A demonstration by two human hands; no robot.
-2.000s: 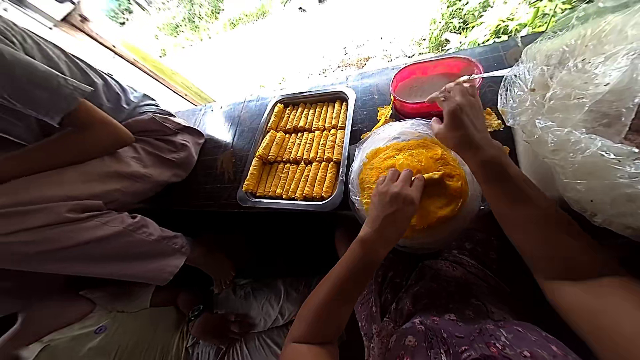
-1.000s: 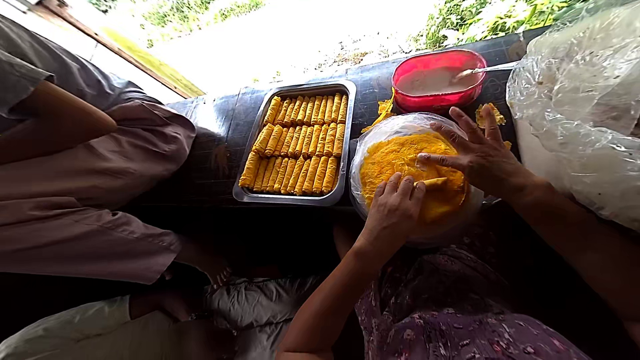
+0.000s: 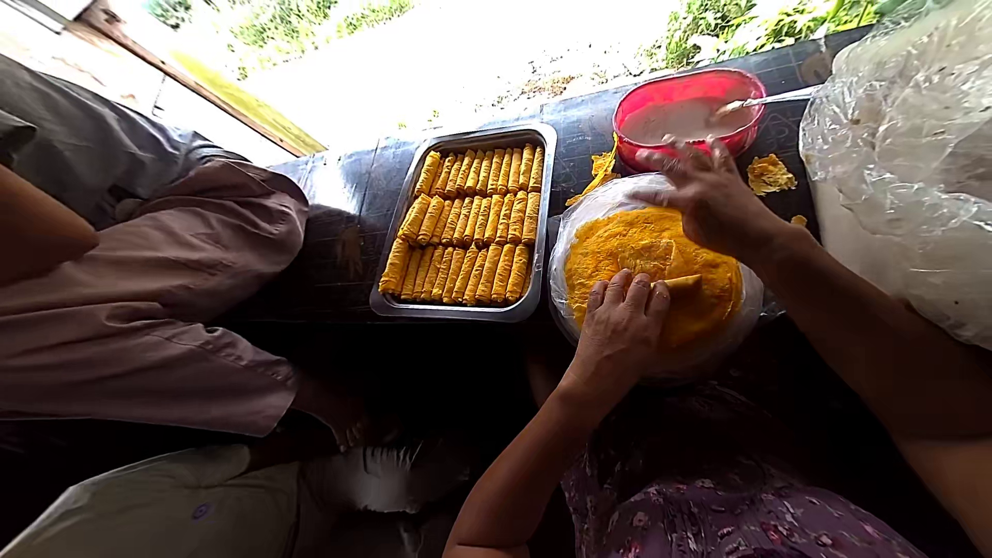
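Note:
A round stack of thin yellow wrapper sheets (image 3: 620, 248) lies on a plastic-covered round base. My left hand (image 3: 624, 322) rests on the stack, its fingertips on a small yellow roll (image 3: 682, 285). Above the stack's upper right edge, my right hand (image 3: 705, 190) is raised with fingers spread and holds nothing. Just beyond it stands a red plastic tub (image 3: 624, 128) of pale, thick liquid, with a brush or spoon (image 3: 763, 101) leaning in it. Left of the stack, a metal tray (image 3: 549, 201) holds three rows of yellow rolls (image 3: 465, 221).
Clear plastic bags (image 3: 907, 155) bulge at the right. Torn yellow scraps (image 3: 771, 174) lie beside the tub on the dark table (image 3: 341, 201). A seated person (image 3: 178, 256) is close at the left, and light fabric or a sack (image 3: 194, 504) shows lower left.
My right hand has let go of the utensil, which now leans in the tub. Since a second ago that hand has lifted off the stack towards the tub. My left hand stays at the roll.

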